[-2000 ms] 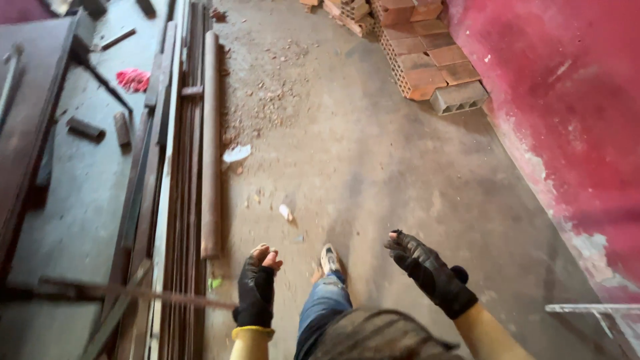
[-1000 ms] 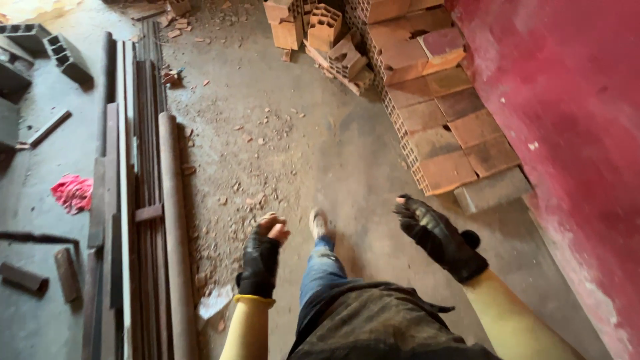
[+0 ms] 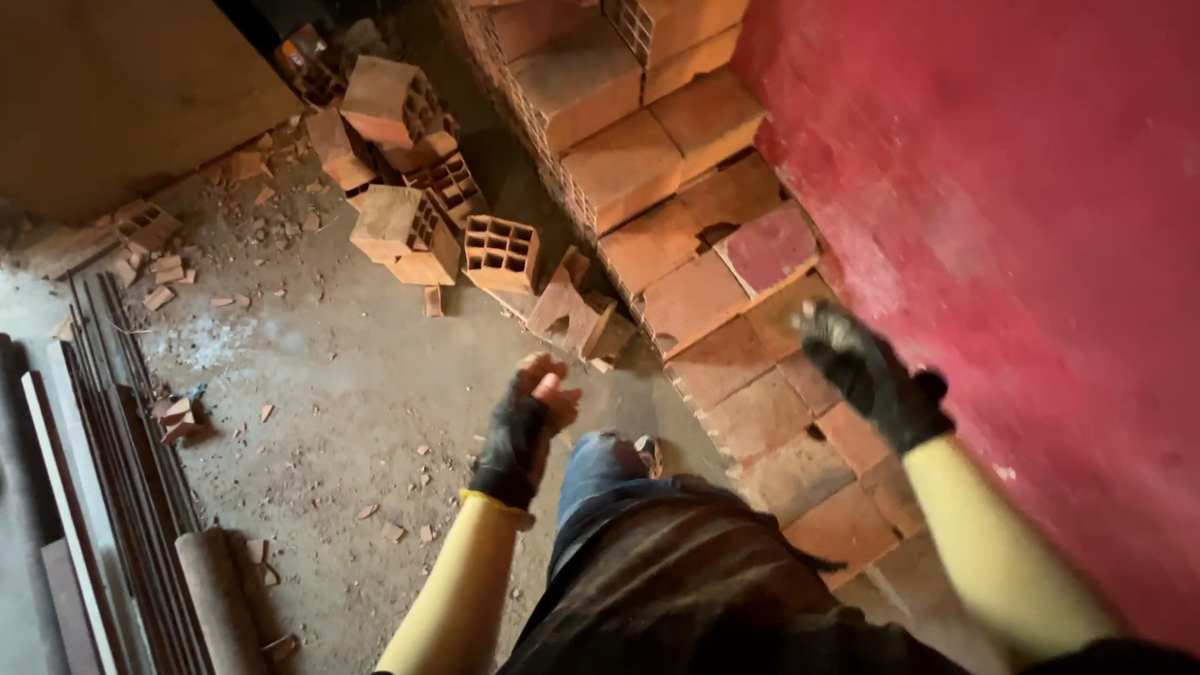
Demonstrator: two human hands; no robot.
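Observation:
My left hand (image 3: pixel 527 427), in a black fingerless glove, hangs over the concrete floor with fingers loosely curled and nothing seen in it. My right hand (image 3: pixel 867 375), gloved alike, is in front of the stacked hollow clay bricks (image 3: pixel 759 412) along the wall; its fingers are bent and no object shows in them. Whether it touches the stack cannot be told. Ahead of my left hand lie loose hollow clay bricks, one with its cells facing up (image 3: pixel 502 251) and a broken one (image 3: pixel 565 314) against the foot of the stack.
A red painted wall (image 3: pixel 1012 206) runs along the right. Long metal bars (image 3: pixel 122 469) and a thick pipe (image 3: pixel 220 600) lie at the lower left. Brick shards (image 3: pixel 178 419) are scattered on the floor. A brown panel (image 3: pixel 131 103) stands at the upper left.
I have walked forward, and the view has moved on to the brick stack and the loose bricks. Both hands keep much the same pose, with nothing seen taken hold of.

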